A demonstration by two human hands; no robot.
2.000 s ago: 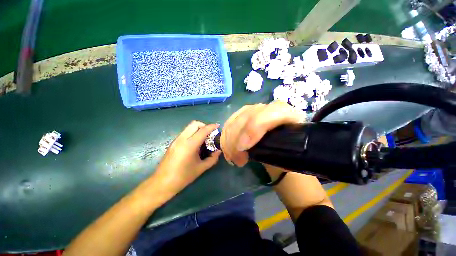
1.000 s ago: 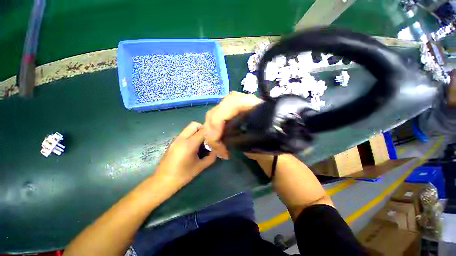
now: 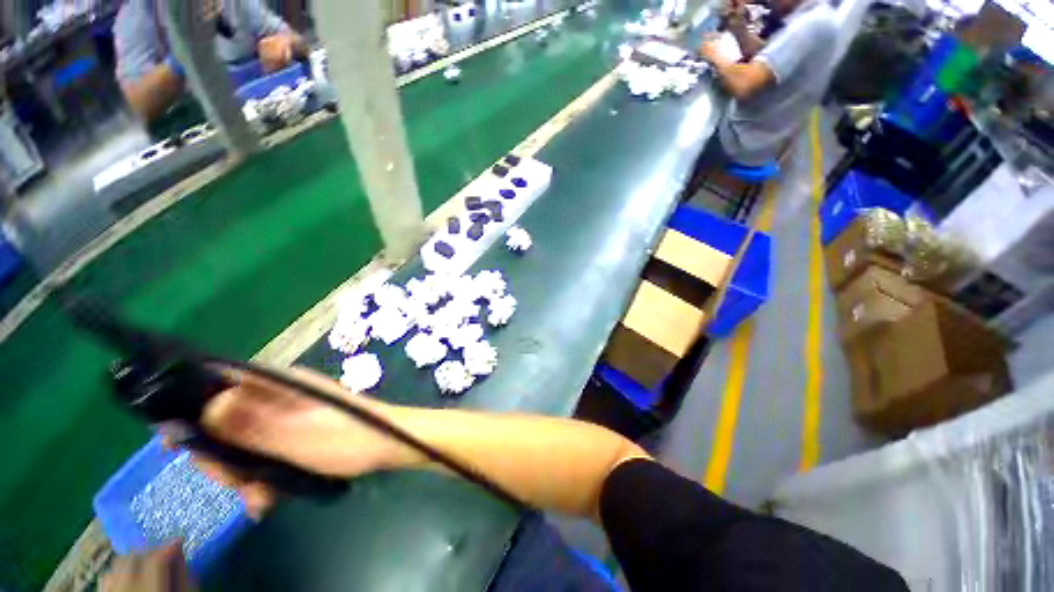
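My right hand (image 3: pixel 289 434) is closed around the black electric screwdriver (image 3: pixel 173 387), at the left of the view. A thin black cord runs from it along my forearm. Part of my left hand (image 3: pixel 150 570) shows at the bottom left edge, blurred and cut off; whether it holds anything cannot be told. The blue tray (image 3: pixel 121 509) of small silver screws lies under and beside the right hand, partly covered. A pile of white plastic inserts (image 3: pixel 445 318) lies on the dark green bench beyond my forearm.
A white strip block (image 3: pixel 485 214) with black caps lies beyond the pile, beside a metal post (image 3: pixel 370 127). The green conveyor (image 3: pixel 266 220) runs along the left. Other people (image 3: pixel 774 81) sit further off. Cartons (image 3: pixel 925 347) and blue bins (image 3: pixel 740 278) stand at right.
The view has swung to the right, so tray and hands now show at lower left. My right hand has moved away from my left hand with the screwdriver, which now points differently.
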